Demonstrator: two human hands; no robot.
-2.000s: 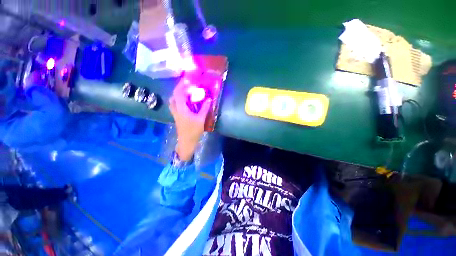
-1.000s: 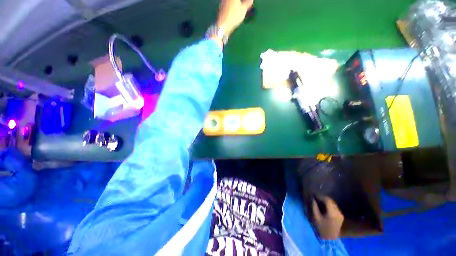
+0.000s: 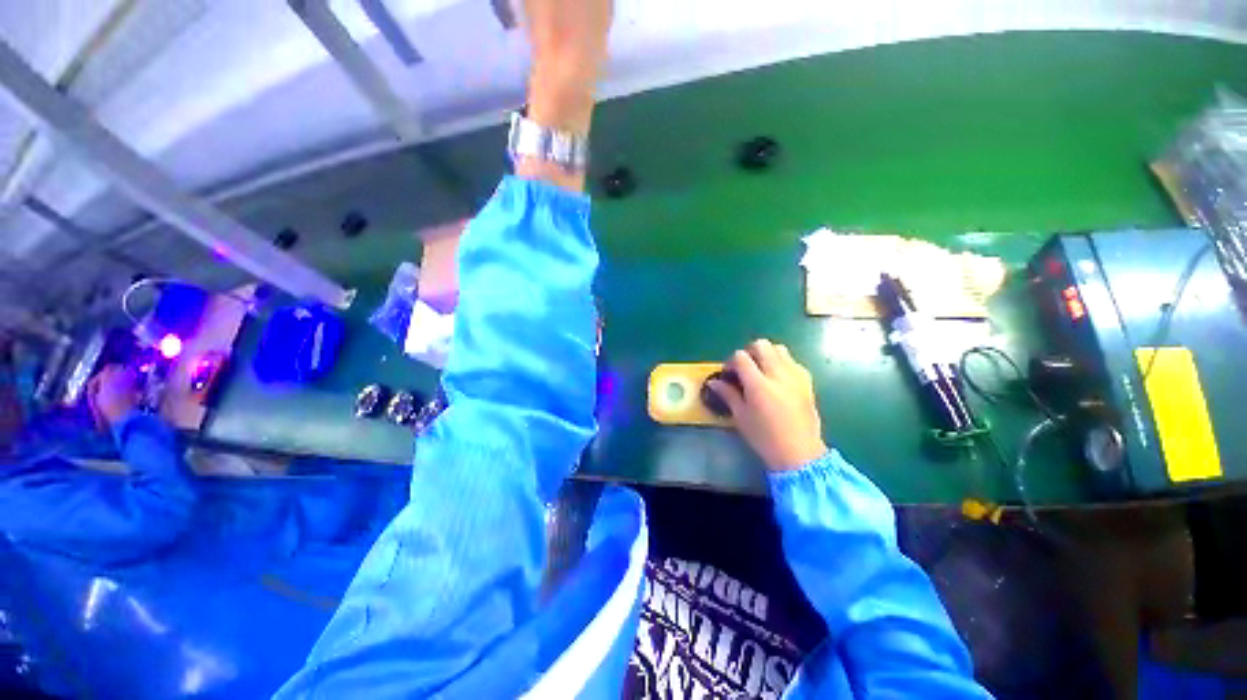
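Observation:
The yellow-orange fixture (image 3: 662,394) lies on the green bench mat in front of me. Its left hole shows pale. My right hand (image 3: 780,410) has its fingertips on a round black part (image 3: 718,393) at the fixture's middle; the hand covers the fixture's right end. My left hand (image 3: 568,62) reaches far forward, and its fingers are cut off by the top edge, so what it holds is hidden. My left sleeve covers the area of the curing block.
Round black parts (image 3: 759,153) sit spaced out on the far green surface. Black-and-silver rounds (image 3: 401,406) and a blue bin (image 3: 297,345) are left. A glue syringe (image 3: 933,369) rests on white paper (image 3: 875,260) beside the controller box (image 3: 1135,342). Another worker's sleeve (image 3: 89,499) shows far left.
My left hand has left the glowing curing block and reached forward past the top edge. My right hand has come up from below the bench edge to the fixture, where a black part now shows.

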